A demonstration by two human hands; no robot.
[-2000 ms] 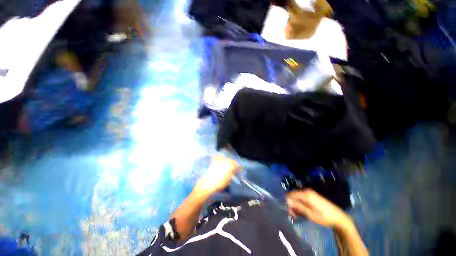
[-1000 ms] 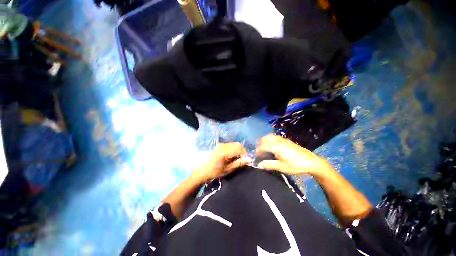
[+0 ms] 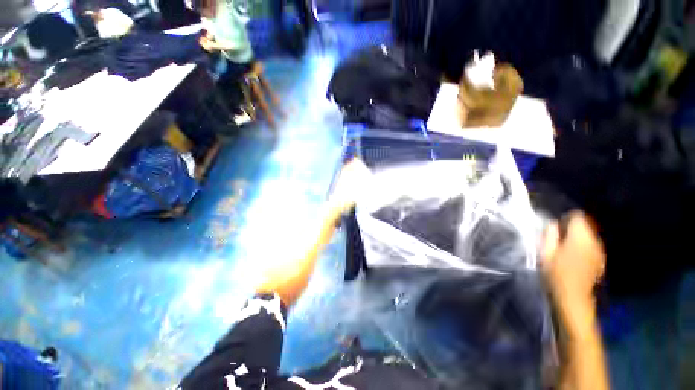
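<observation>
A clear poly bag (image 3: 427, 247) is spread wide between my hands in front of the crate, with white glare on its film. My left hand (image 3: 352, 183) holds its left edge; the hand is washed out by glare. My right hand (image 3: 573, 247) is at the bag's right edge, with fingers curled and blurred. A black garment (image 3: 488, 228) shows dimly through the film. The hanger and pole cannot be made out.
The slotted crate (image 3: 396, 146) stands behind the bag. A brown box (image 3: 490, 95) sits on a white board (image 3: 542, 129) behind it. Dark garment heaps lie behind and right. At left are a white-topped worktable (image 3: 114, 114), a blue sack (image 3: 152, 183) and a person (image 3: 228, 34).
My hands, together low in front of my shirt a second ago, are now raised and wide apart with the film stretched between them. The view has tilted up and shows the worktable.
</observation>
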